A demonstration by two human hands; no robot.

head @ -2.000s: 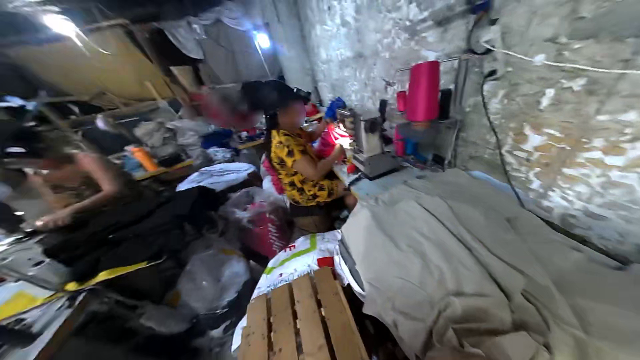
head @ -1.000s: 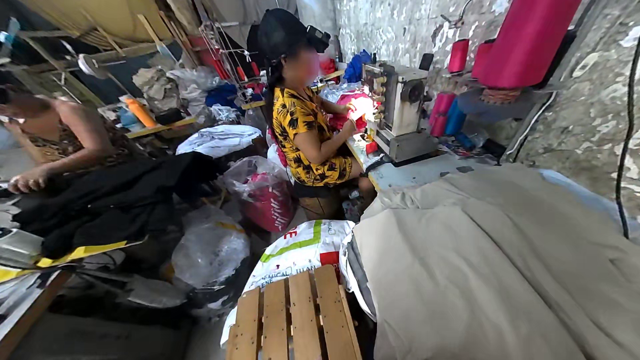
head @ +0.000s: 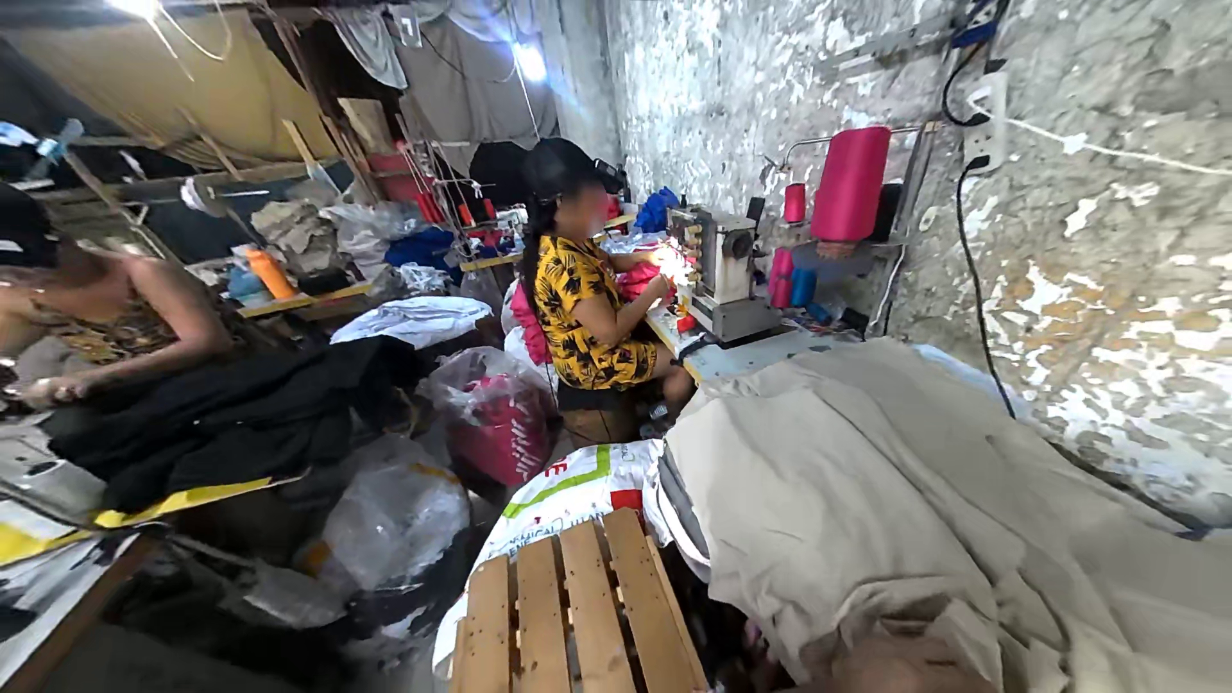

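Beige cloth point(head: 828, 481) lies in a broad, creased heap over the table on the right. At the bottom edge, a blurred brown shape, which looks like my right hand point(head: 905, 664), is against the cloth's near folds. Its fingers cannot be made out. My left hand is out of view. A slatted wooden stool or crate top point(head: 577, 616) is just left of the cloth, with a printed white sack point(head: 568, 491) behind it.
A person in a yellow patterned shirt point(head: 582, 313) sits at a sewing machine point(head: 727, 269) ahead. Another person point(head: 106, 308) works at the left beside black cloth point(head: 231, 414). Plastic bags point(head: 399, 520) crowd the floor. A pink thread cone point(head: 851, 183) stands by the rough wall.
The blurred brown shape has come into view at the bottom edge, against the beige cloth. The view has shifted. The person in yellow remains seated at the machine.
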